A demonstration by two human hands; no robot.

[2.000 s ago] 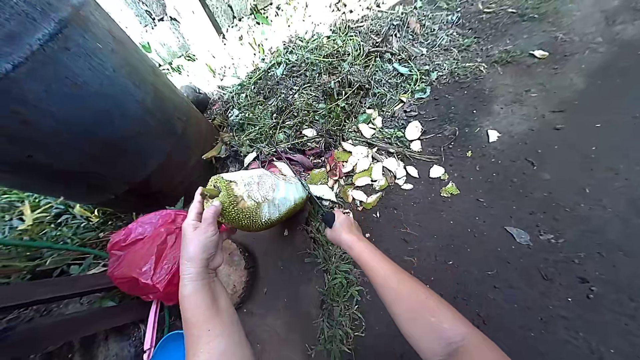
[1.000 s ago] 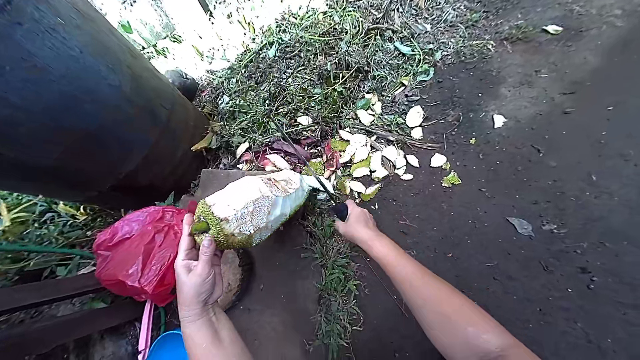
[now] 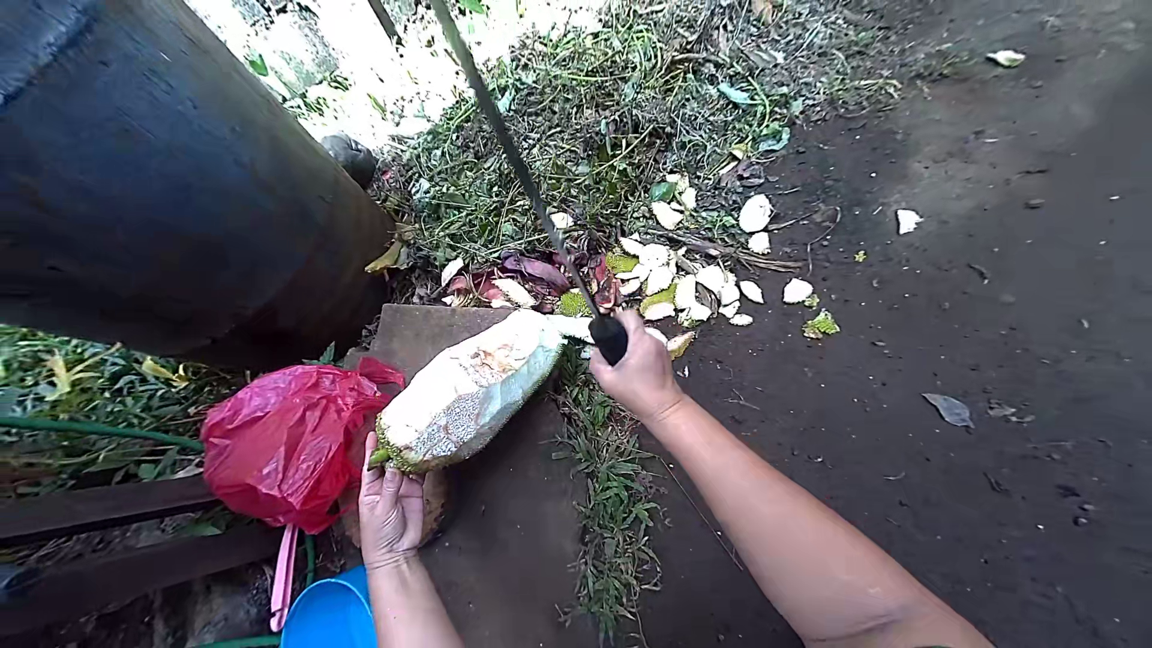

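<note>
A partly peeled jackfruit (image 3: pixel 481 387) slants upward to the right, with white flesh on top and green bumpy rind along its lower edge. My left hand (image 3: pixel 391 508) grips its lower stem end. My right hand (image 3: pixel 637 364) is closed around the black handle of a long-bladed knife (image 3: pixel 526 175), whose blade points up and away over the plant pile. A pale strip hangs between the fruit's far end and my right hand; whether it is attached cannot be told. White and green rind pieces (image 3: pixel 688 288) lie scattered on the ground beyond.
A large dark metal drum (image 3: pixel 198 180) stands at the left. Below it are a red plastic bag (image 3: pixel 288 441), a blue basin (image 3: pixel 331 612) and dark wooden bars (image 3: pixel 108 508). Cut grass and stems (image 3: pixel 594 126) are heaped behind the rinds. A flat slab (image 3: pixel 423 333) lies beneath the fruit.
The knife blade has swung from the fruit's far end to point up and away from it. More of the fruit's side now shows white than two seconds ago.
</note>
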